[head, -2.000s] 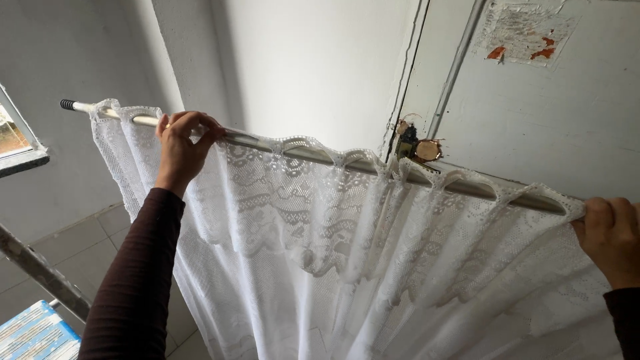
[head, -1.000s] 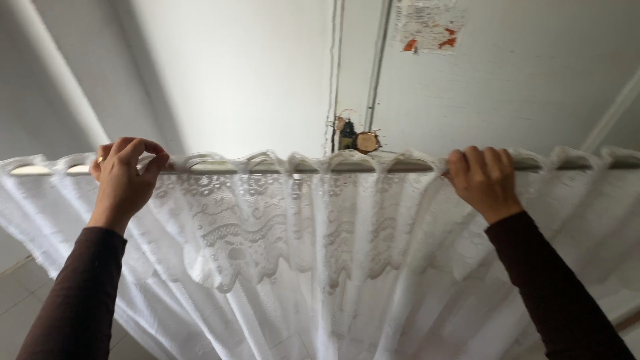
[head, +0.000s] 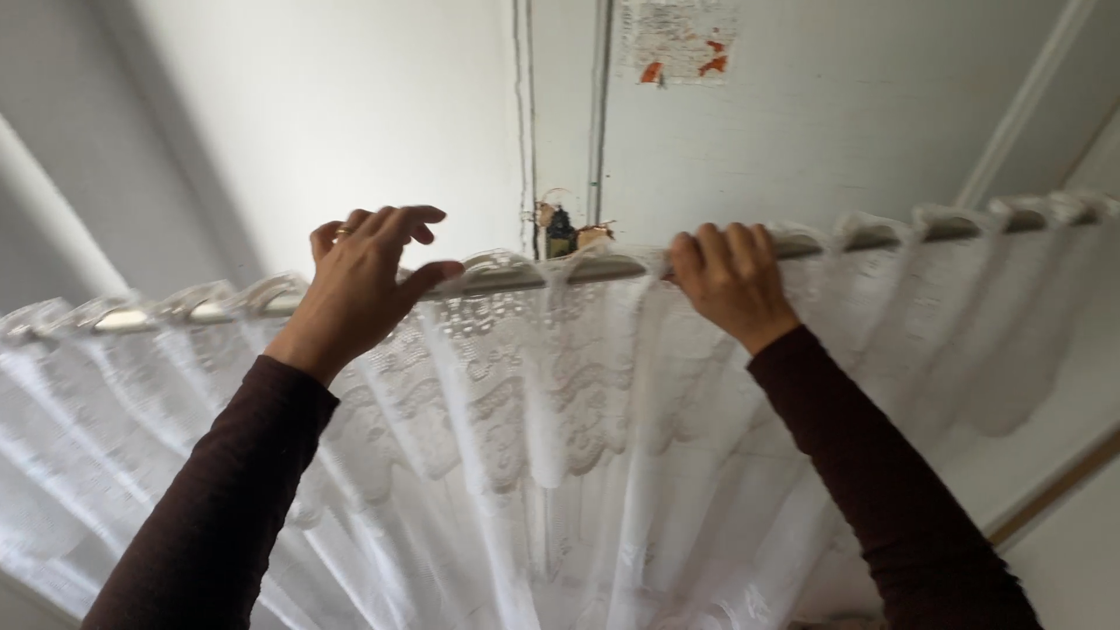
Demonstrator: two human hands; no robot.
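Note:
A white lace curtain (head: 542, 385) hangs in gathers from a pale curtain rod (head: 503, 281) that crosses the view, its right end higher. My left hand (head: 363, 276), with a ring on one finger, is at the rod left of the middle; its fingers are spread above the rod and its thumb lies near the curtain's top edge. Right of the middle, my right hand (head: 731, 276) has its fingers curled over the rod and the gathered top of the curtain.
Behind the rod are pale panels (head: 350, 105) with a narrow seam. A damaged patch with a dark fitting (head: 560, 234) sits just above the rod's middle. A torn sticker (head: 681, 39) with orange bits is higher up. A brown strip (head: 1054, 486) runs at the lower right.
My left hand has loosened from the rod and spread its fingers, having gripped it before. The hands are closer together along the rod than two seconds ago. The view has swung right.

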